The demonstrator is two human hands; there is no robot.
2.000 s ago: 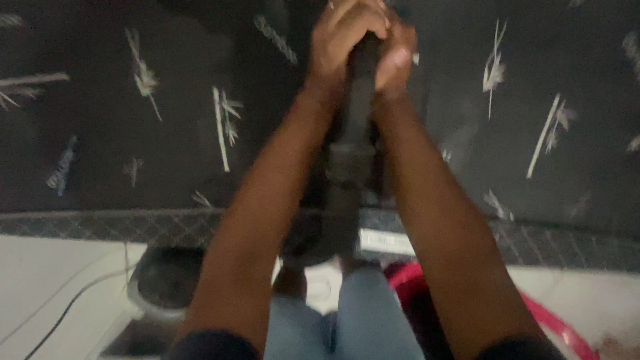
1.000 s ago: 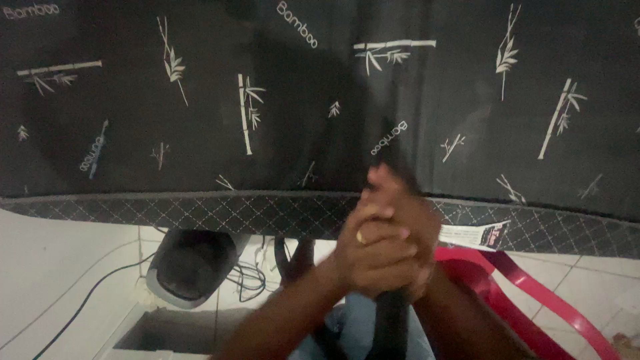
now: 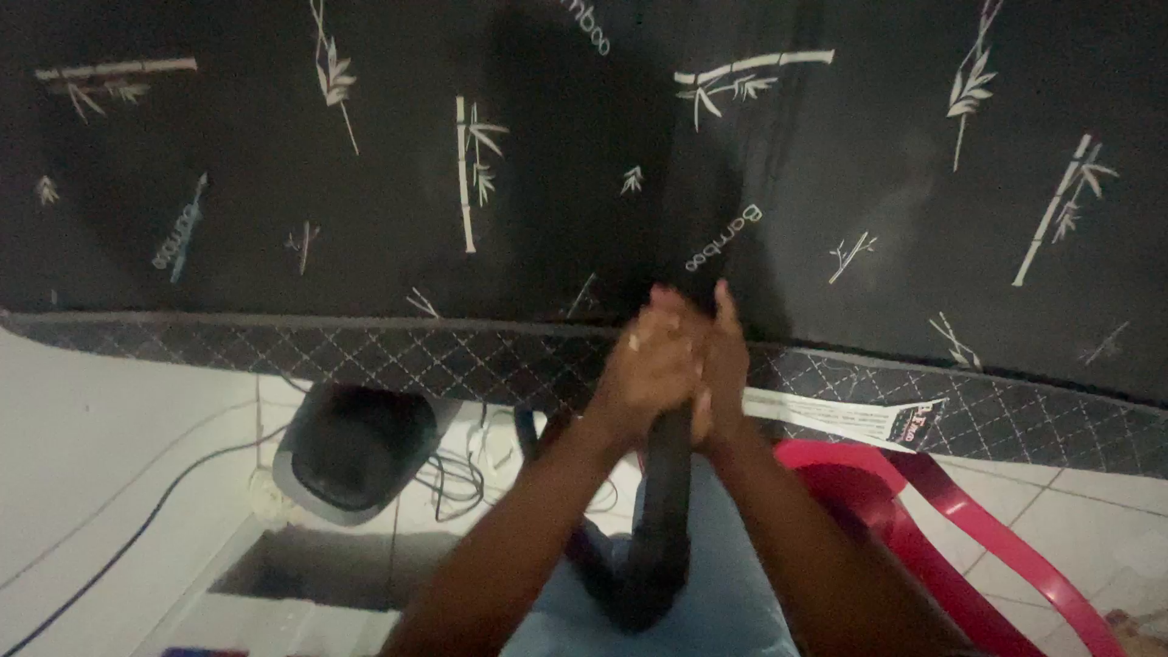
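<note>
My left hand (image 3: 650,370), with a ring on a finger, is closed at the top of a wide black strap (image 3: 669,511). Against it presses my right hand (image 3: 727,370), wrapped on the same strap from the other side, one fingertip pointing up. Blur hides the exact finger positions. Below the hands the strap hangs over my lap, bends at the bottom and rises again to the left. Both hands are over the near edge of a dark mattress (image 3: 566,164) with a bamboo print and a quilted side.
A pink-red plastic chair (image 3: 849,465) stands at the lower right, under a white printed label (image 3: 821,411) on the mattress side. At the left are a dark, grey-rimmed container (image 3: 356,447), loose cables (image 3: 452,484) and a white wall (image 3: 109,456). Pale floor tiles (image 3: 1004,493) show below.
Two seconds ago my hands were farther out over the mattress, with the strap stretched below them. They have come back toward me to the near edge, and the strap now bends over my lap.
</note>
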